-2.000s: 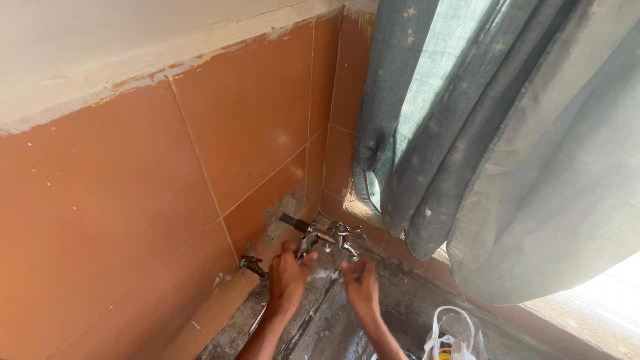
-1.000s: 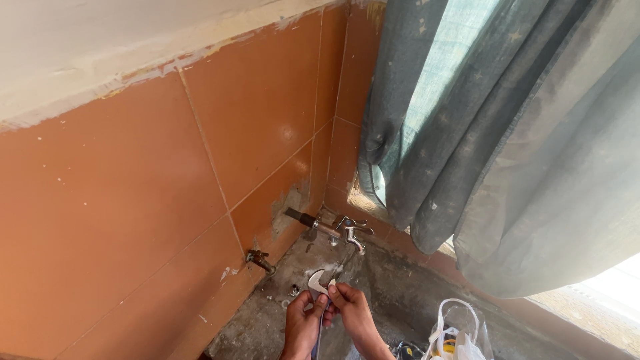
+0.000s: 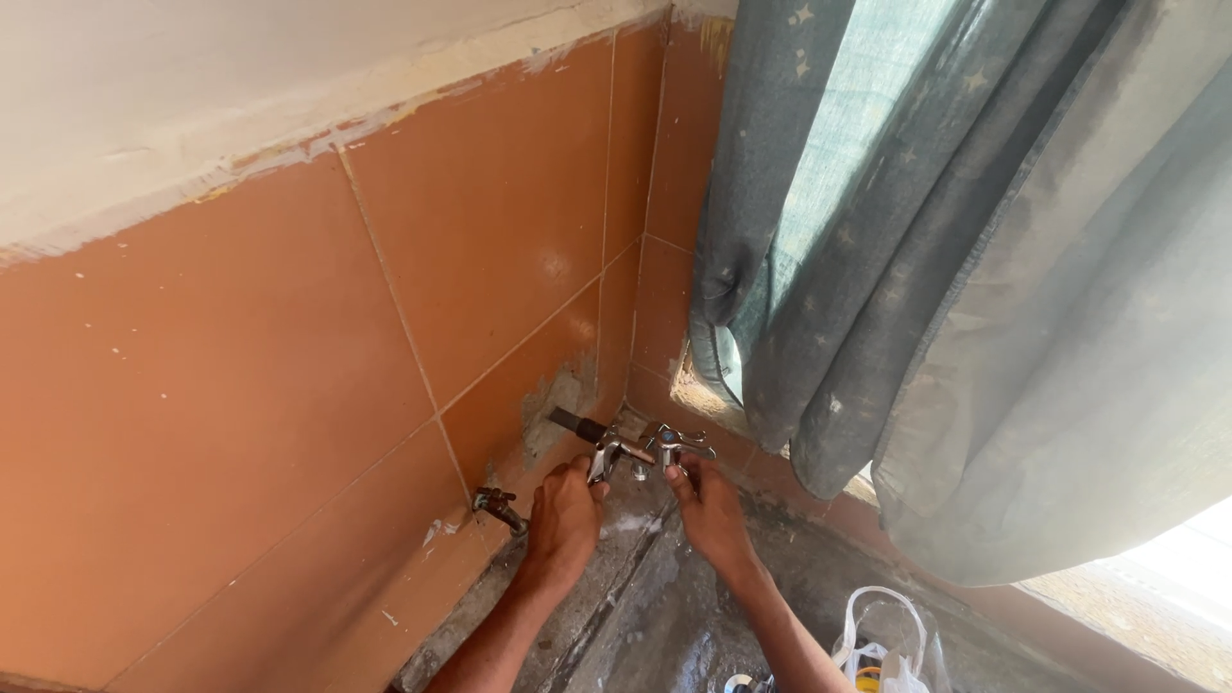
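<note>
My left hand (image 3: pixel 566 502) grips an adjustable wrench (image 3: pixel 604 458), its jaws at the pipe fitting (image 3: pixel 630 449) that stands out from the tiled wall. A dark pipe section (image 3: pixel 576 423) joins that fitting to the wall, where bare cement shows around it. My right hand (image 3: pixel 710 508) holds the lower part of a chrome faucet (image 3: pixel 671 441) with a lever handle, at the outer end of the fitting. An older, corroded tap (image 3: pixel 500 507) sticks out of the wall to the left of my left hand.
Orange tiled walls (image 3: pixel 500 221) meet in the corner behind the faucet. A grey curtain (image 3: pixel 866 241) hangs at the right, down near the ledge. On the wet concrete surface (image 3: pixel 664 597), a white plastic bag (image 3: pixel 890 664) with items in it stands at lower right.
One second ago both hands were together at the wrench, below the faucet. They have since moved up and apart, the left with the wrench to the fitting, the right onto the faucet.
</note>
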